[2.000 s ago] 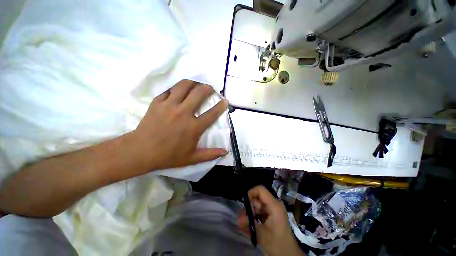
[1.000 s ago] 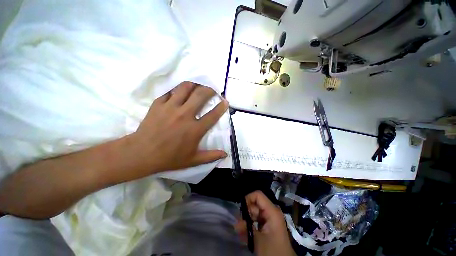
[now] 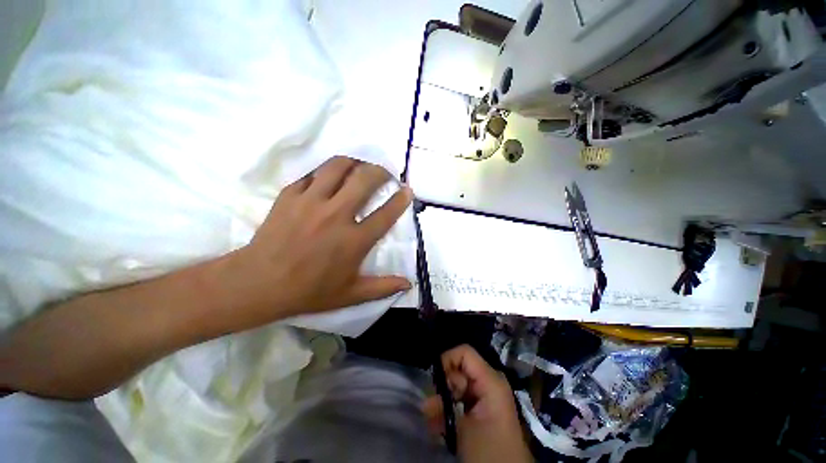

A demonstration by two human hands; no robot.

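The white fabric piece (image 3: 163, 136) is heaped at the left and hangs over the lap, where it looks pale yellow. My left hand (image 3: 331, 235) lies flat on it, fingers spread, at the fabric's right edge. My right hand (image 3: 475, 398) is low, below the table edge, closed around the black handle of the fabric shears (image 3: 423, 271). The long dark blade part lies along the fabric edge, beside my left fingertips. The silver thread snips (image 3: 582, 231) lie on the table to the right, touched by neither hand.
The sewing machine head (image 3: 625, 54) stands at upper right, over the lit needle plate (image 3: 480, 131). A bundle of black strips (image 3: 696, 258) lies at the table's right end. A printed ruler (image 3: 543, 294) runs along the front edge. A plastic bag (image 3: 625, 384) and white scraps are below the table.
The hands and shears have barely moved relative to the fabric. The view has shifted slightly.
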